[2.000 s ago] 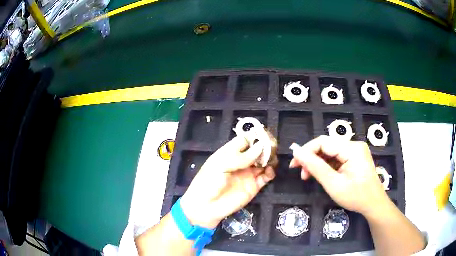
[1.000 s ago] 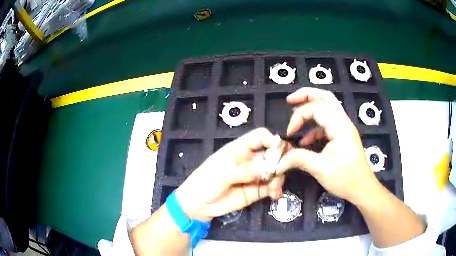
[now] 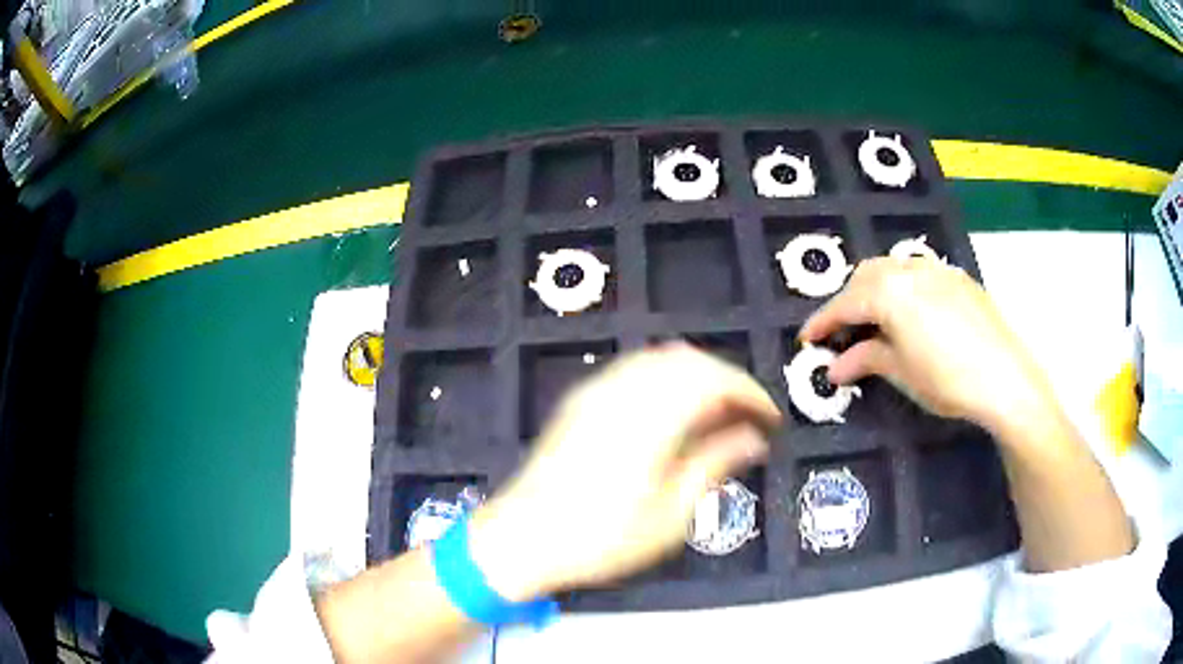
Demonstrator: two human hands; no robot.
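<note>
A black foam tray [image 3: 629,311] with square pockets lies in front of me. My right hand [image 3: 928,337] has its fingertips on the upper right edge of a white-side-up round module [image 3: 821,384] in a third-row pocket. My left hand [image 3: 636,454] is blurred, over the tray's lower middle; its fingers are apart and I see nothing in it. Other white modules [image 3: 568,279] sit in the upper rows. Silvery circuit-side modules [image 3: 833,509] sit in the front row, some partly hidden by my left hand.
White sheets [image 3: 331,441] lie under the tray on the green bench [image 3: 195,428]. A yellow-and-black round piece [image 3: 365,359] is left of the tray. A yellow-ended item [image 3: 1118,409] is at right. Tiny pale bits [image 3: 465,267] lie in some pockets. Bagged parts [image 3: 110,65] are at upper left.
My hands have separated. The module held between them is now in a third-row pocket under my right fingertips. My left hand has moved off it. The tray appears shifted left and up in view.
</note>
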